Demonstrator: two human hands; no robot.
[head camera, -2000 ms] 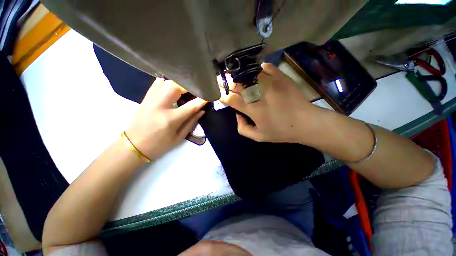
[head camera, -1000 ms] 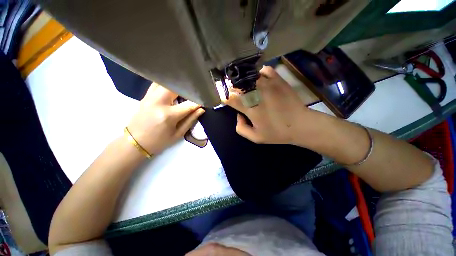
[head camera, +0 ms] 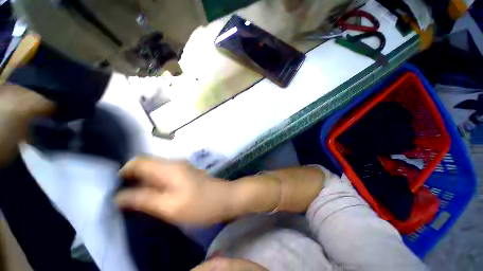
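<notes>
Dark cloth (head camera: 100, 132) lies at the left, off the machine bed, blurred by motion. A long white piece (head camera: 87, 182) shows beside and below it. My left hand (head camera: 21, 119) is blurred and cut off by the left edge, closed on the upper part of the dark cloth. My right hand (head camera: 172, 190) is above the lap, its fingertips closed on the cloth's right side. The sewing machine head (head camera: 106, 32) is at the upper left, with its presser foot area (head camera: 156, 53) showing and no cloth visible under it.
A smartphone (head camera: 260, 50) lies on the machine bed. Scissors (head camera: 360, 39) with red and green handles lie at the table's back right. A red basket (head camera: 447, 140) holding black and red pieces sits inside a blue basket (head camera: 466, 174), right of the lap.
The view has swung right, bringing the baskets in. Both hands have left the needle area and moved left with the dark cloth. The right hand is now lower, and the white piece has appeared.
</notes>
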